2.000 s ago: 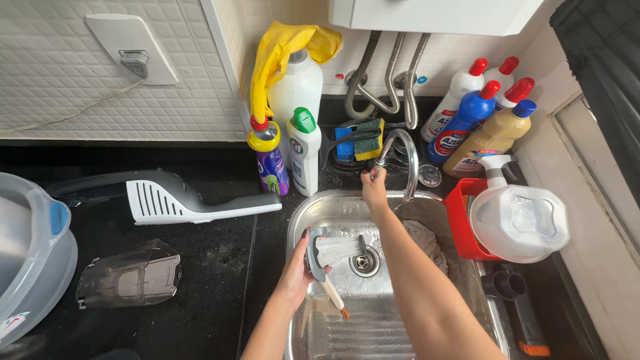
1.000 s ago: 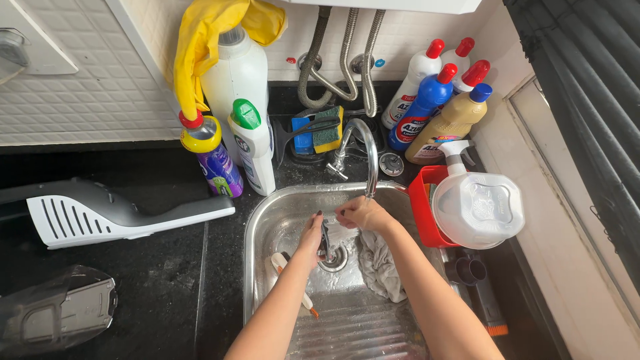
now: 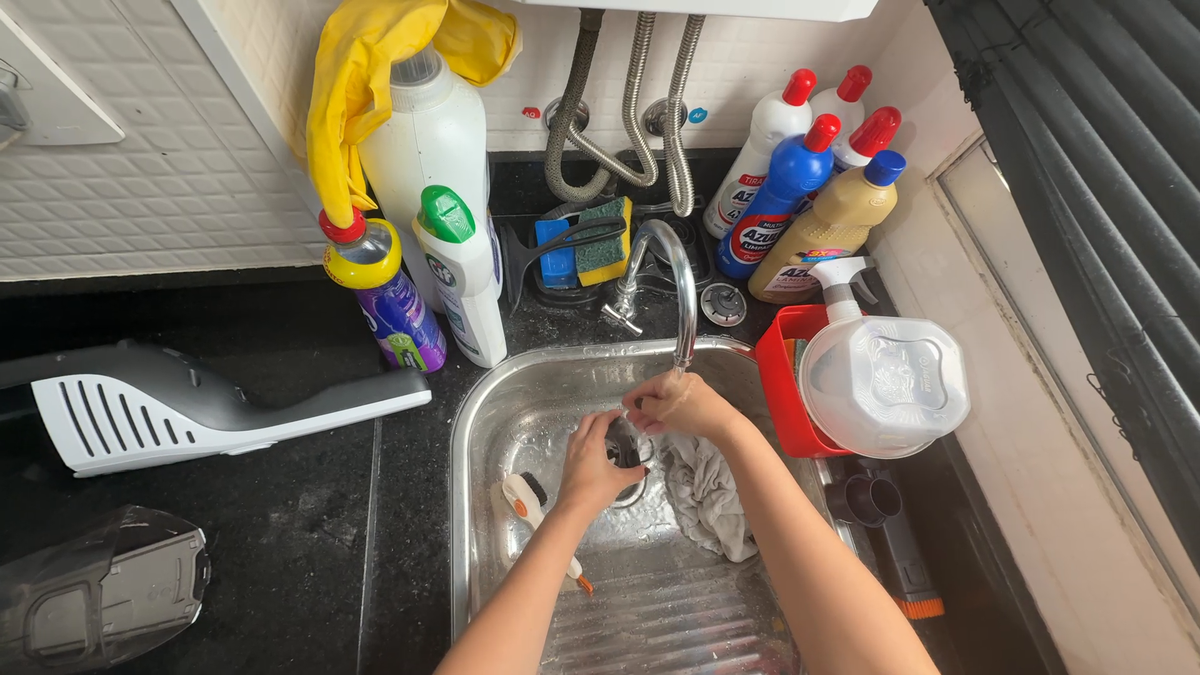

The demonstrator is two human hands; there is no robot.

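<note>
Over the drain of the steel sink [image 3: 461, 469], my left hand [image 3: 592, 464] grips a small dark part [image 3: 621, 442], mostly covered by the fingers. My right hand [image 3: 677, 405] is just under the spout of the chrome faucet [image 3: 682, 281], its curled fingertips at the upper edge of that part; whether they hold anything cannot be told. A wet grey cloth [image 3: 708, 497] lies in the sink below my right hand. Left of my left hand, a white and orange brush [image 3: 525, 502] with dark bristles rests on the sink bottom.
Left on the black counter lie a white and grey handheld vacuum body [image 3: 141, 422] and a clear dust container [image 3: 112, 591]. Cleaning bottles [image 3: 473, 300], sponges [image 3: 600, 248] and more bottles [image 3: 773, 206] stand behind. A red container [image 3: 783, 384] and vacuum attachments [image 3: 891, 534] are at right.
The grey and clear piece held in my left hand two seconds ago no longer shows in that form. My right hand has left the faucet handle and is beside my left. The brush now lies in the sink.
</note>
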